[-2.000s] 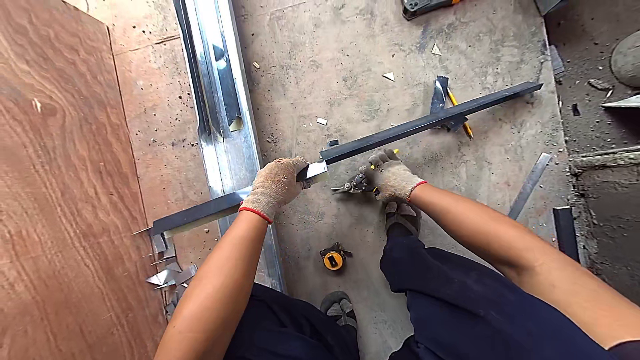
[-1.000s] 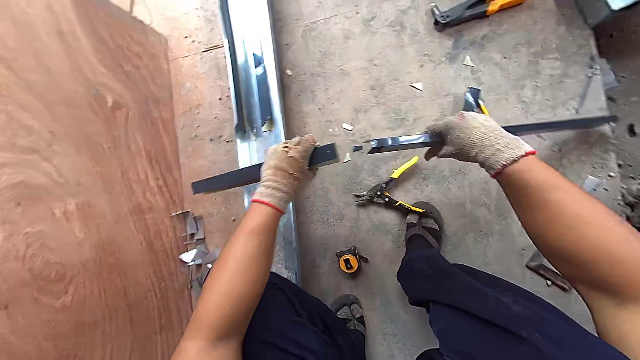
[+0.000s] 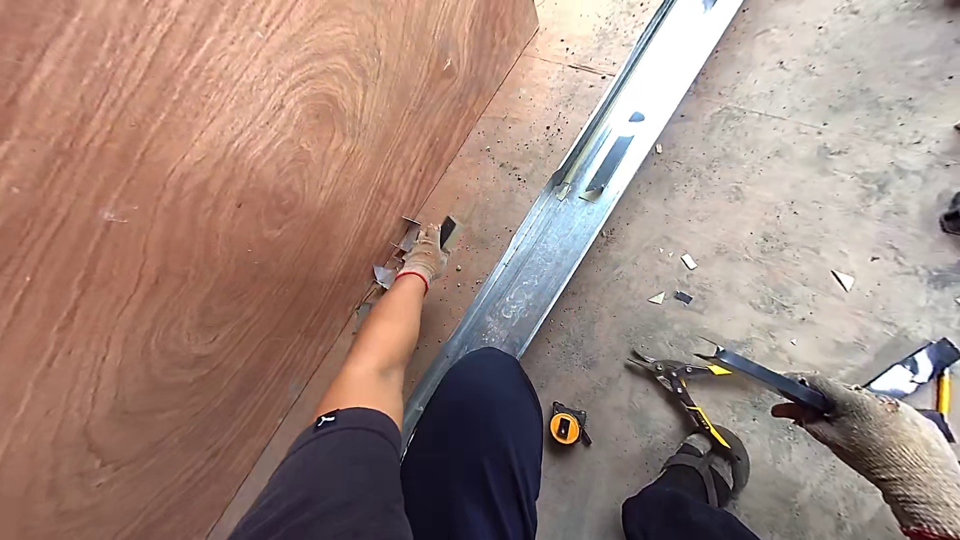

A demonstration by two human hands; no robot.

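Note:
My left hand (image 3: 424, 259), in a knit work glove, reaches to several metal offcuts (image 3: 385, 275) along the plywood's edge. A short dark metal piece (image 3: 448, 232) stands at its fingertips; whether the fingers grip it is unclear. My right hand (image 3: 847, 412), gloved too, is closed around a dark metal channel strip (image 3: 765, 373), whose cut end points up and left. Just left of that strip, open aviation snips (image 3: 681, 384) with yellow and black handles lie on the floor by my shoe. An orange and black tape measure (image 3: 565, 427) rests between my legs.
A plywood sheet (image 3: 262, 165) fills the left side. A long galvanized metal channel (image 3: 525, 285) runs diagonally over the concrete, with dark strips (image 3: 611, 163) inside. Small scraps (image 3: 688, 261) are scattered right of it. A yellow-handled tool (image 3: 943, 390) lies at the right edge.
My left hand has moved left from over the metal channel to the offcuts by the plywood. My right hand still holds the long strip. The view has shifted left.

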